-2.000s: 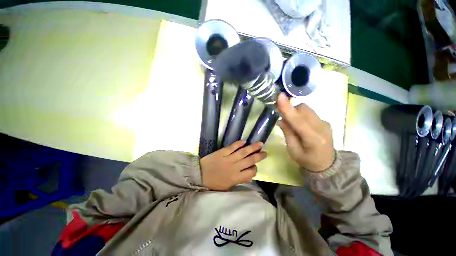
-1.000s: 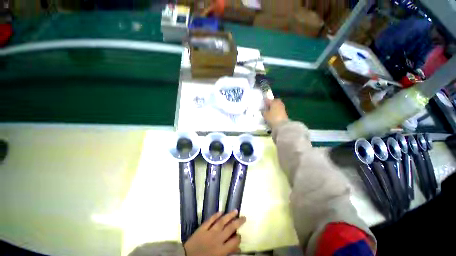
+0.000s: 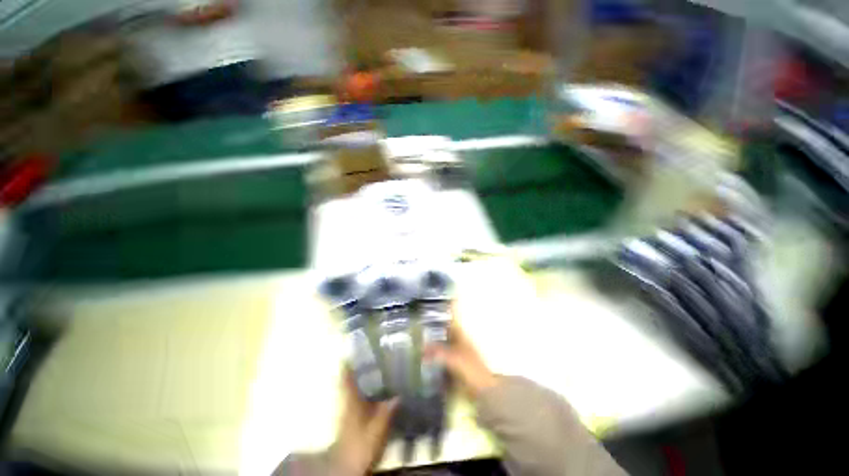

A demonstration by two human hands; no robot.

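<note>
Three dark grey hair dryers [image 3: 398, 349] lie side by side in front of me, their silver ring heads pointing away. The view is strongly blurred. My left hand [image 3: 363, 423] is around the left side of the handles. My right hand [image 3: 458, 361] is against the right side of the handles. Together the hands clasp the group from both sides. Whether the dryers are lifted or still on the mat cannot be told.
A yellow mat [image 3: 177, 372] covers the bench. Beyond the dryers is a white tray [image 3: 442, 228] with a white parts bag [image 3: 396, 200] and a brown carton [image 3: 361, 165]. A green conveyor belt [image 3: 177, 223] runs behind. More dryers [image 3: 712, 288] lie at the right.
My right hand has come back from the tray to the dryers, without the dark-ended tool. My left hand has moved from on top of the handles to their left side. The view has shifted and blurred.
</note>
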